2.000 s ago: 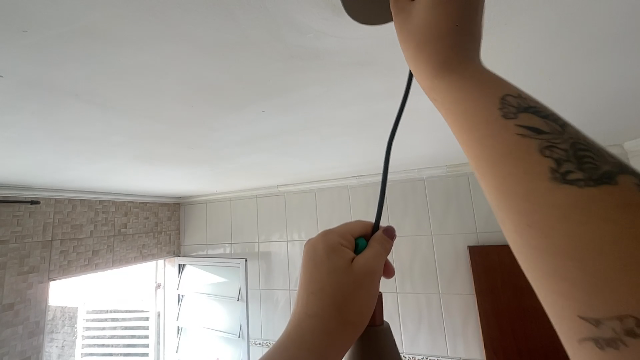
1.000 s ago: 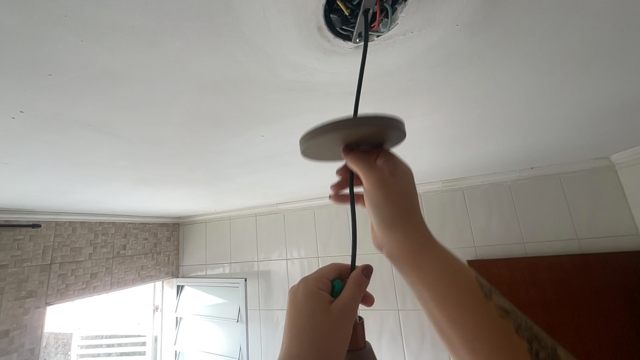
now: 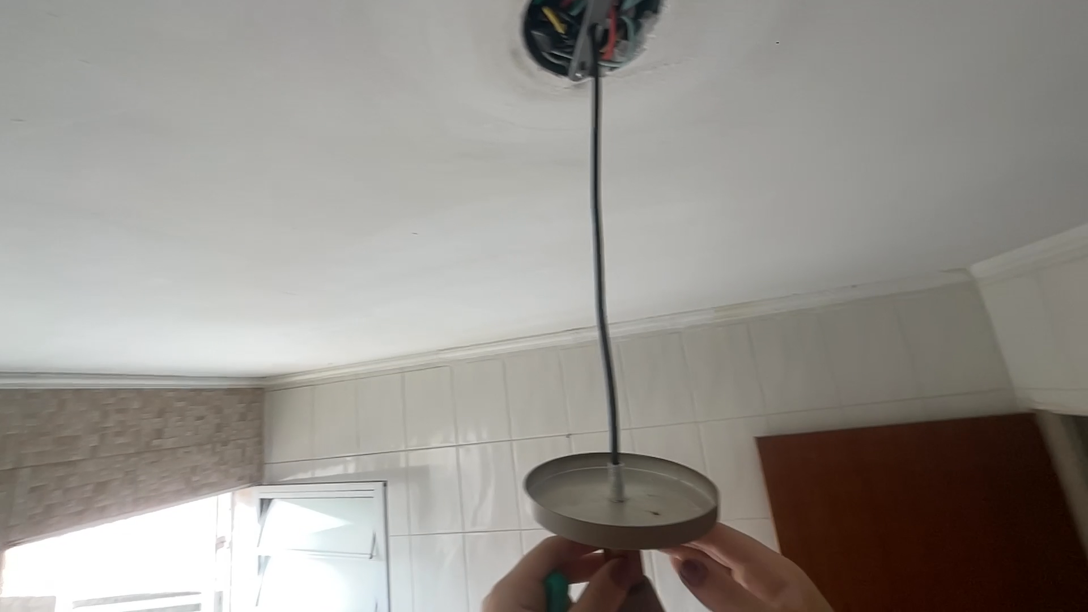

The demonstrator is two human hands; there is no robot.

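Observation:
A round metal ceiling canopy (image 3: pixel 625 531) of a pendant lamp sits low in the view, its hollow side up. A dark cable (image 3: pixel 598 255) runs from its centre up to a round ceiling hole (image 3: pixel 557 38) packed with coloured wires and a metal bracket. Beneath the canopy, my left hand (image 3: pixel 544 578) pinches the pendant's stem, with a green object (image 3: pixel 557 589) between its fingers. My right hand (image 3: pixel 748 574) supports the canopy's underside at the right. The lower parts of both hands are cut off by the frame.
White wall tiles (image 3: pixel 501 484) and a ceiling moulding (image 3: pixel 476 348) lie behind. A reddish-brown wooden panel (image 3: pixel 918 510) stands at the right. Lower left are a louvred window panel (image 3: pixel 321 544) and a bright opening (image 3: pixel 127 552).
The canopy has come down the cable, with my right hand, to just above my left hand. Two seconds ago it was up at the ceiling; the wire-filled hole now shows.

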